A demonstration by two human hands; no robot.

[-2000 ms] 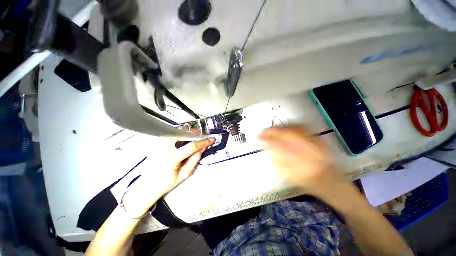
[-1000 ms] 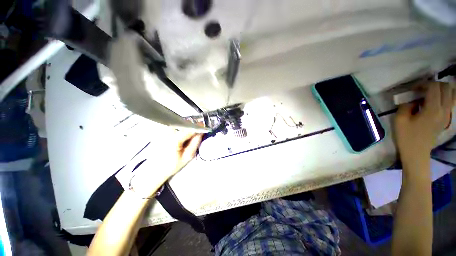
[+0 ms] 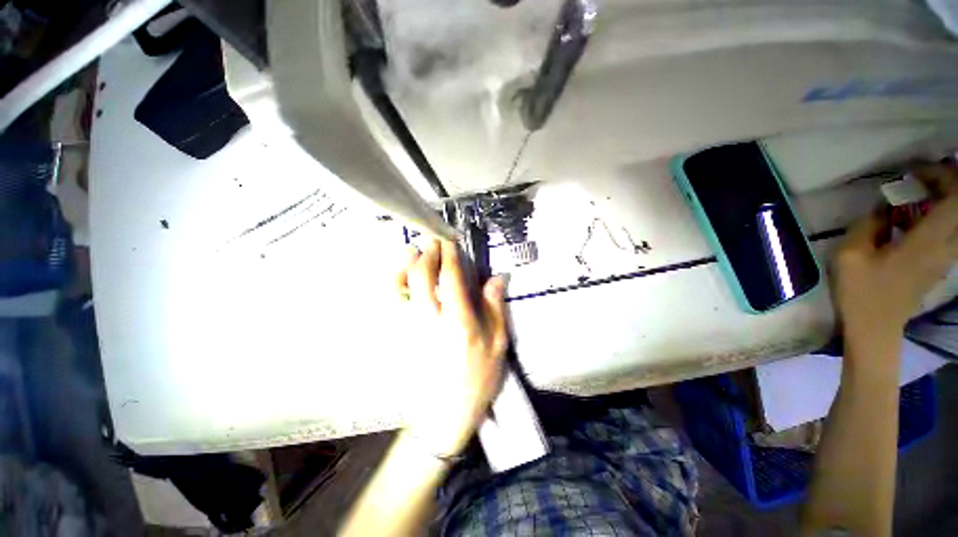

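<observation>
My left hand (image 3: 457,325) holds a black fabric piece (image 3: 478,267) at the presser foot (image 3: 470,222), with the cloth between thumb and fingers. A white strip (image 3: 515,428) lies along the black cloth below the hand and reaches over the table's near edge. The hand hides part of both. My right hand (image 3: 888,262) is at the far right, its fingers closed around the red scissors handles (image 3: 907,215), which are mostly hidden. A small white piece (image 3: 903,191) shows by its fingers.
The machine head and arm (image 3: 672,94) span the top. A teal-cased phone (image 3: 751,226) lies right of the foot. Dark thread ends (image 3: 609,241) lie between them. A black piece (image 3: 198,100) is at upper left. A blue crate with white paper (image 3: 804,388) is below right.
My right hand has moved from near the foot to the scissors at far right. My left hand has turned, and the cloth and white strip now run towards my lap. The view has shifted.
</observation>
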